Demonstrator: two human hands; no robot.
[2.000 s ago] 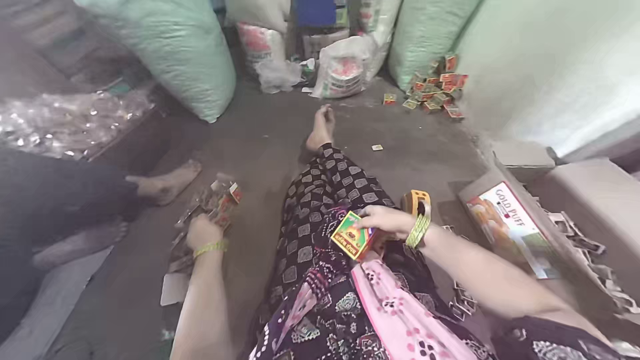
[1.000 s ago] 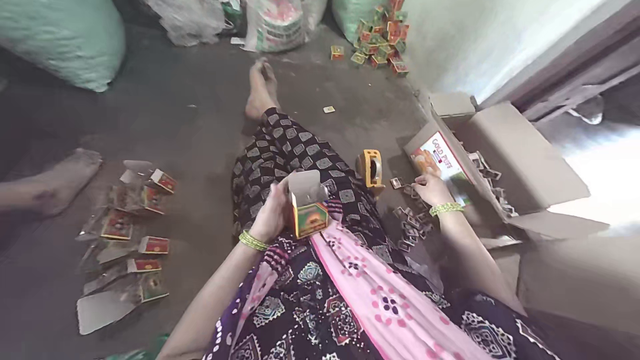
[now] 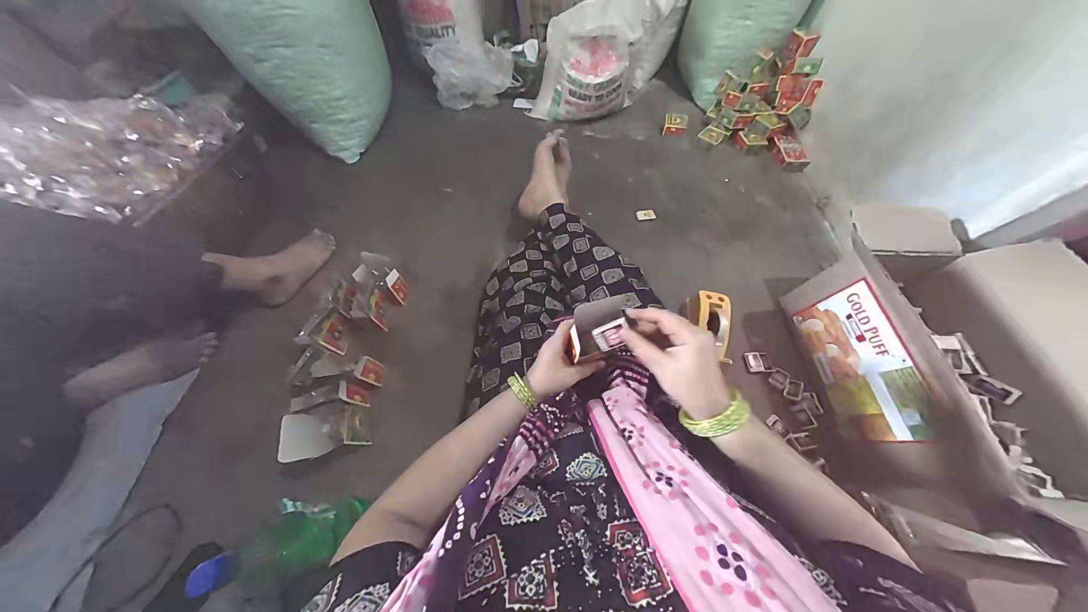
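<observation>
My left hand (image 3: 561, 361) holds a small printed cardboard box (image 3: 580, 342) above my lap, its flap standing up. At the mouth of that box, my right hand (image 3: 680, 353) grips a small white-edged packet (image 3: 609, 335) between thumb and fingers. Just past my right hand, a yellow tape dispenser (image 3: 714, 319) rests against my leg. Several small packets (image 3: 792, 389) lie on the floor to the right. On the floor at left are several opened small printed boxes (image 3: 331, 333) with clear wrapping.
An open large carton (image 3: 867, 361) with small packets inside stands at right. Small boxes (image 3: 765, 102) are heaped at the back right, near green sacks (image 3: 306, 68) and a white printed sack (image 3: 586, 68). Another person's foot (image 3: 285, 268) is at left, below a heap of shiny plastic packets (image 3: 110, 153).
My right hand has moved from the loose packets near the carton to the small box in my left hand, now with a packet. The view has shifted.
</observation>
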